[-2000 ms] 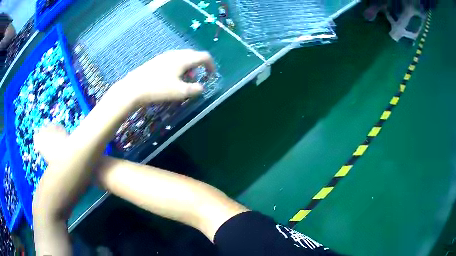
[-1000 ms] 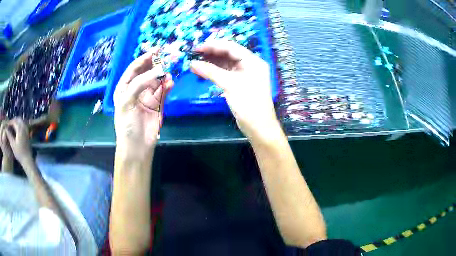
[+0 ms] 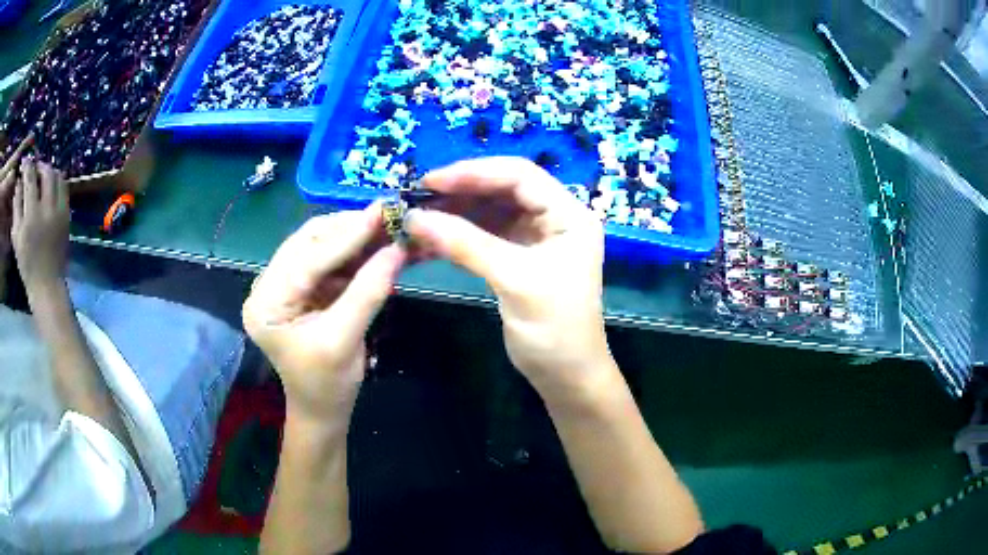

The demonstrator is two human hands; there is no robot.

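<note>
My left hand (image 3: 325, 287) pinches a small brass-coloured and dark wired unit (image 3: 392, 220) between thumb and fingertips, above the near edge of the large blue parts tray (image 3: 314, 163). My right hand (image 3: 504, 239) meets it from the right. Its thumb touches the unit and its index finger is at a small dark part (image 3: 417, 192) at the unit's top. Whether that part is seated on the unit cannot be told. The tray holds heaped light-blue, white, black and a few pink plastic parts (image 3: 520, 65).
Left of the large tray are a small blue tray (image 3: 244, 117), a box of dark and red wired parts (image 3: 103, 179), an orange tool (image 3: 118, 211) and a loose wired unit (image 3: 261, 173). A blister tray with wired units (image 3: 775, 141) lies right. A person's hand (image 3: 41, 217) is at far left.
The view has shifted so the bench sits lower and further right. My hands have come together at the unit; a second ago they were apart, with the unit in my left hand only.
</note>
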